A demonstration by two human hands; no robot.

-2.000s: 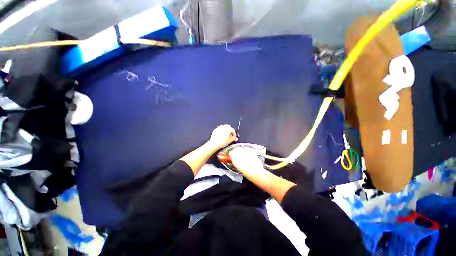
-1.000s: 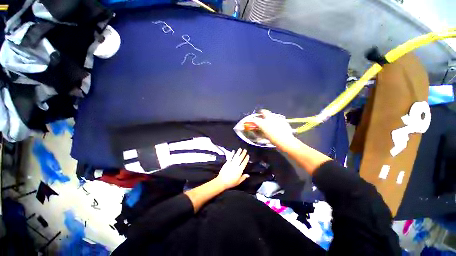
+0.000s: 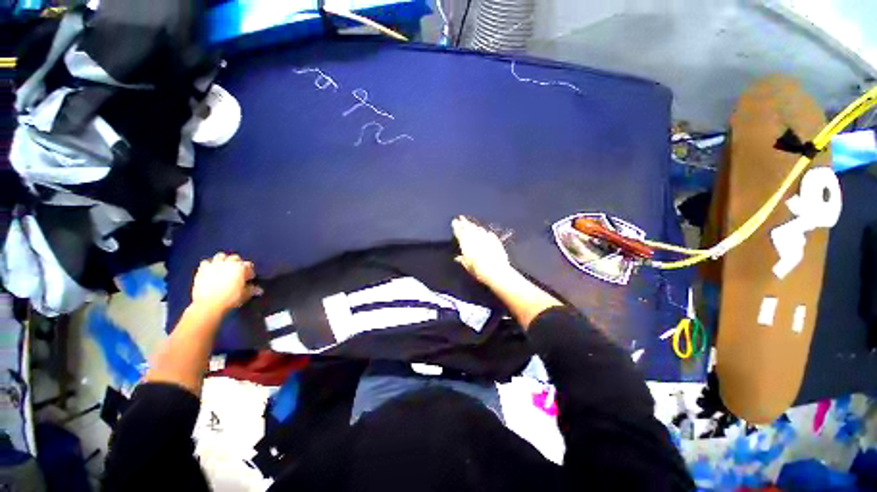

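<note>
A black garment piece (image 3: 385, 264) with white interfacing strips (image 3: 385, 306) lies along the near side of the blue-covered table (image 3: 317, 183). My left hand (image 3: 223, 282) is at its left end, fingers curled on the far left corner of the cloth. My right hand (image 3: 478, 246) is at its far right edge, fingers bent at the cloth; whether it pinches the edge is hard to tell. The steam iron (image 3: 604, 247), silver with a red-orange handle, rests on the table to the right of my right hand, untouched.
Yellow hose (image 3: 769, 216) runs right from the iron across the brown padded board (image 3: 764, 356), which bears a white tape roll (image 3: 820, 197). Yellow and green snips (image 3: 689, 338) lie at the right edge. A black and grey garment heap (image 3: 87, 144) and white disc (image 3: 217, 116) are left. Threads (image 3: 375, 133) lie far.
My right hand has let go of the iron, which now stands farther right, and has moved to the cloth's far edge. My left hand has moved from the middle to the cloth's left end.
</note>
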